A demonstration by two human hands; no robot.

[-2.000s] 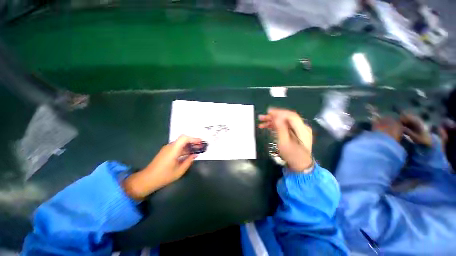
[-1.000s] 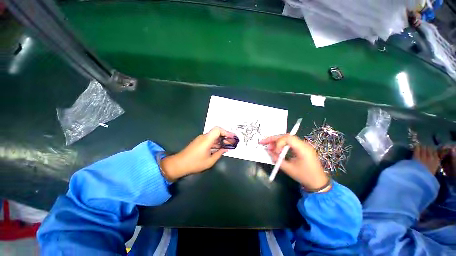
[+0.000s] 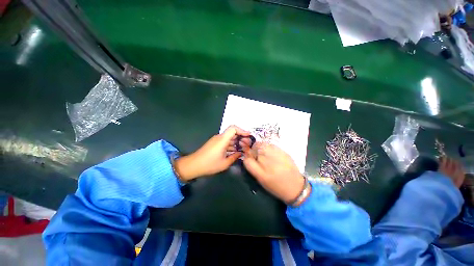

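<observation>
A small dark ring housing (image 3: 245, 143) is held in the fingertips of my left hand (image 3: 212, 156), over the lower left part of a white paper sheet (image 3: 292, 123). My right hand (image 3: 273, 170) is bent inward with its fingertips against the housing. It is partly blurred, and what it holds is hidden. Thin metal pins (image 3: 267, 131) lie scattered on the paper just beyond my hands. A large pile of silvery pins (image 3: 348, 157) lies on the dark green bench, right of the paper.
Clear plastic bags lie left (image 3: 101, 108) and right (image 3: 403, 143). A metal bracket arm (image 3: 96, 49) stands at the upper left. A dark housing (image 3: 348, 72) lies on the brighter green belt, near a white scrap (image 3: 343, 104). White sheets (image 3: 384, 21) lie beyond. Another person's sleeve (image 3: 423, 205) is at right.
My right hand has moved left to meet my left hand at the housing. The pale stick seen in it one second ago no longer shows. The view has shifted slightly.
</observation>
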